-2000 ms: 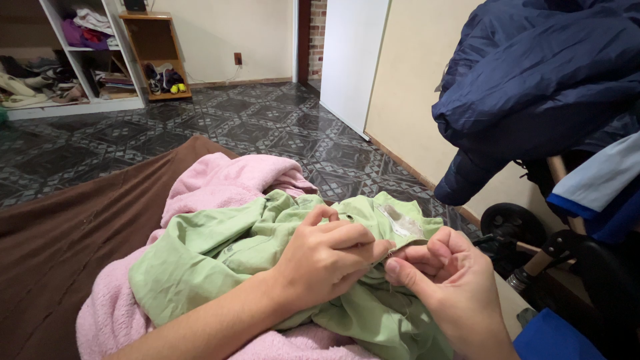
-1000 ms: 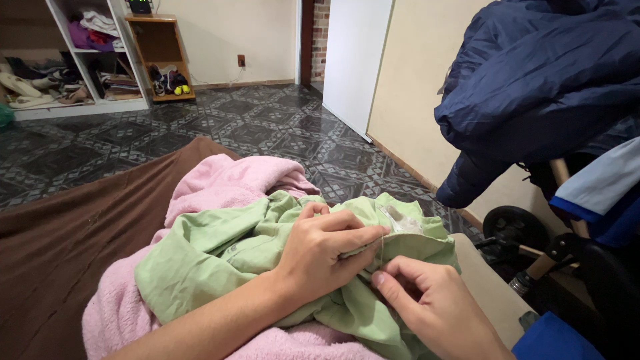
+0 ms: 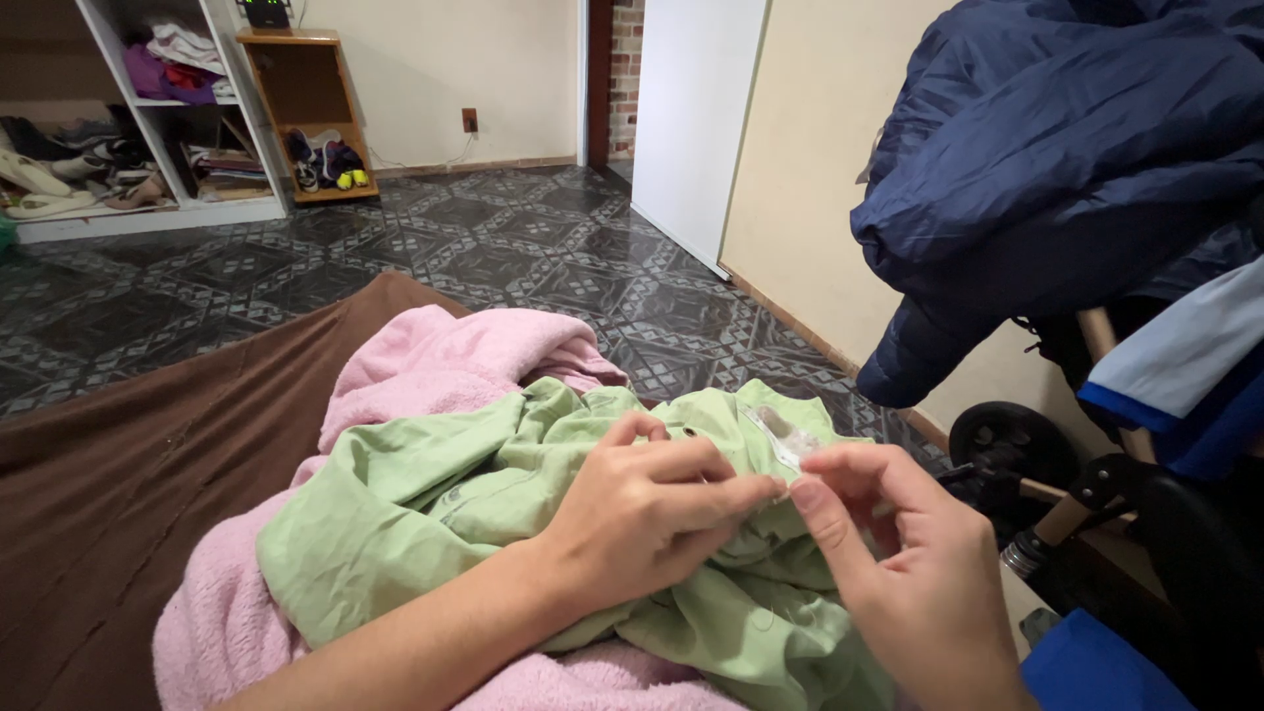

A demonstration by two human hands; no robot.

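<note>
A light green cloth garment (image 3: 395, 504) with a dark round eyelet or button lies crumpled over a fluffy pink blanket (image 3: 425, 365). My left hand (image 3: 642, 504) rests on the garment, its fingers bent and the index finger stretched to the right. Close by, my right hand (image 3: 899, 543) has its thumb and index finger nearly together by the left fingertips. Whether a needle or thread is between them is too small to tell. A small clear plastic piece with a white edge (image 3: 785, 434) lies on the garment just beyond the fingertips. Loose thread shows on the lower cloth.
Brown fabric (image 3: 148, 454) spreads at the left. A navy padded jacket (image 3: 1066, 158) hangs at the right above a black wheel (image 3: 1012, 444) and wooden bars. Farther off are a white shelf (image 3: 267, 148) with clothes and shoes, a small wooden cabinet (image 3: 286, 39) and a white door panel (image 3: 696, 118).
My right hand was lower and apart from the left fingertips one second ago; it has moved up beside them. My left hand stays over the green garment.
</note>
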